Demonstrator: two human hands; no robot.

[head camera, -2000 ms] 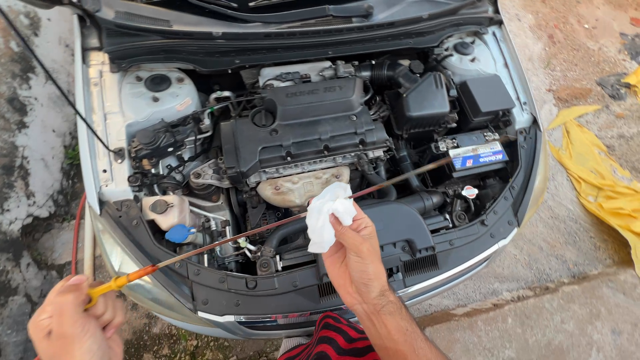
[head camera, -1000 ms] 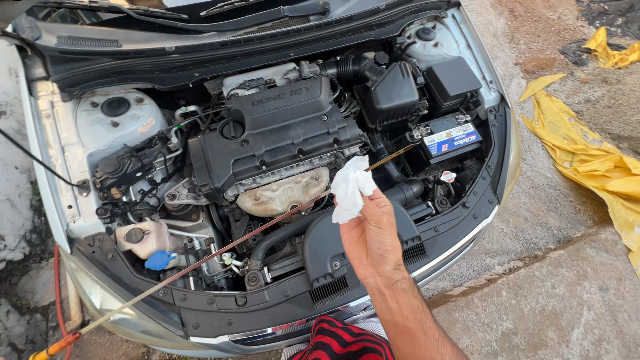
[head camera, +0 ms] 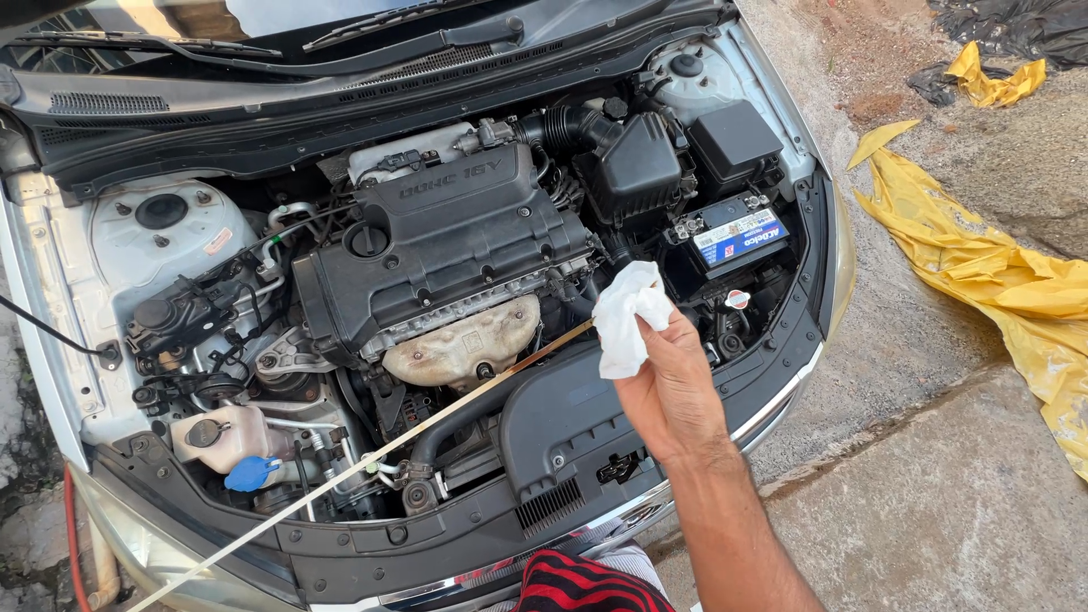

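My right hand (head camera: 676,382) pinches a crumpled white cloth or paper wipe (head camera: 625,319), which has a few small dark marks. The wipe wraps the upper right end of a long, thin dipstick (head camera: 408,433). Brown oil film shows on the dipstick near the wipe, and the lower part looks pale. It slants down over the front of the engine bay and leaves view at the bottom left. My left hand is out of view. Behind lie the black engine cover (head camera: 459,221) with its oil filler cap (head camera: 368,240) and the tan exhaust heat shield (head camera: 463,344).
A battery (head camera: 727,242), an air filter box (head camera: 637,166) and a black fuse box (head camera: 735,140) stand at the right of the bay. The washer reservoir's blue cap (head camera: 252,473) is at the lower left. Yellow plastic sheeting (head camera: 977,263) lies on the ground beyond the fender.
The dipstick's tip stuck out past the wipe toward the battery; now no length shows beyond the wipe. My left hand, on the yellow handle two seconds ago, has left view at the lower left.
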